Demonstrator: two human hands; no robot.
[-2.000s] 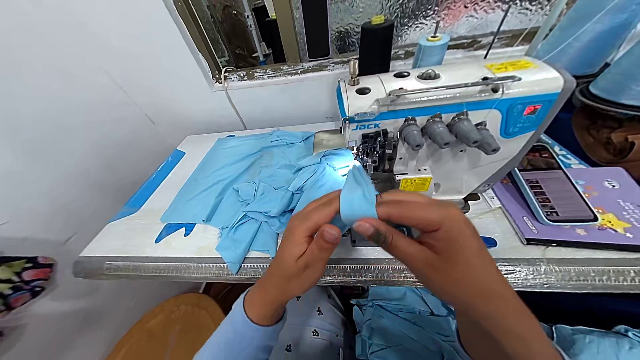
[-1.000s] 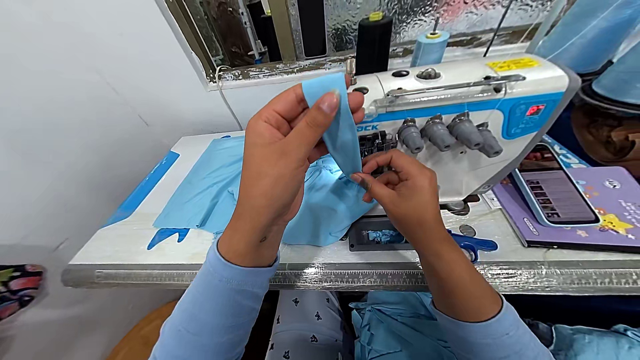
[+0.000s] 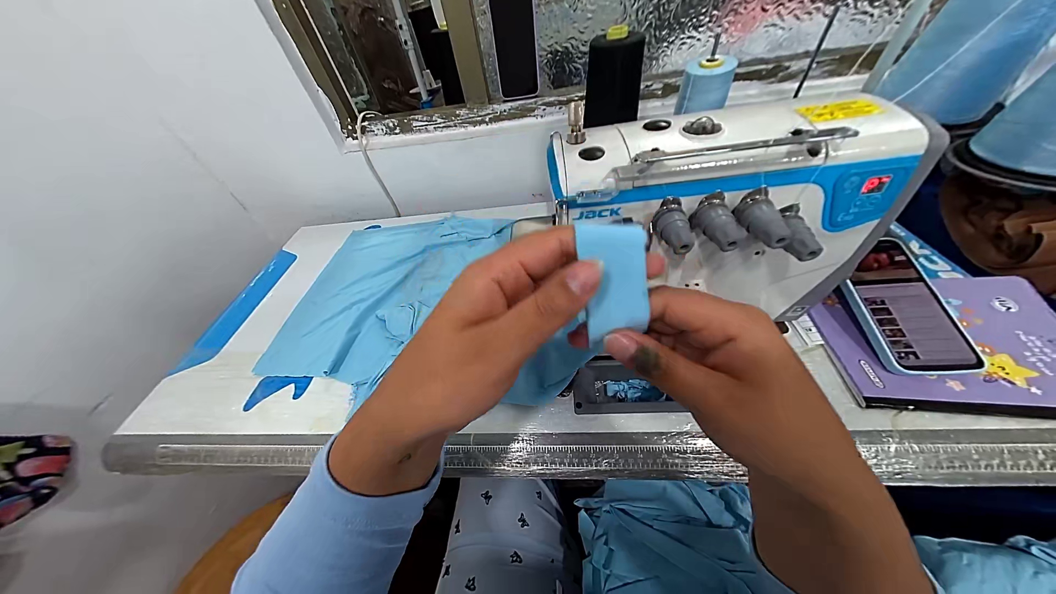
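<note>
A narrow folded band of light blue fabric (image 3: 615, 285) is held up in front of the Jack overlock sewing machine (image 3: 742, 181). My left hand (image 3: 487, 330) pinches its upper left side, thumb in front and fingers behind. With thumb and fingers, my right hand (image 3: 718, 355) grips the lower right corner. Behind and left of the hands, a larger piece of light blue fabric (image 3: 371, 289) lies wrinkled on the white machine table (image 3: 190, 404). The band and hands hide the needle and presser foot area.
At the right, a smartphone (image 3: 912, 318) rests on a purple notebook (image 3: 990, 313). Behind the machine stand a black thread cone (image 3: 615, 78) and a blue one (image 3: 707, 84). A ruler tape (image 3: 577, 456) runs along the table's front edge. More blue fabric (image 3: 668, 536) lies below that edge.
My left hand has come down from its raised position a second ago, and the band, stretched long between both hands then, now shows as a short folded piece.
</note>
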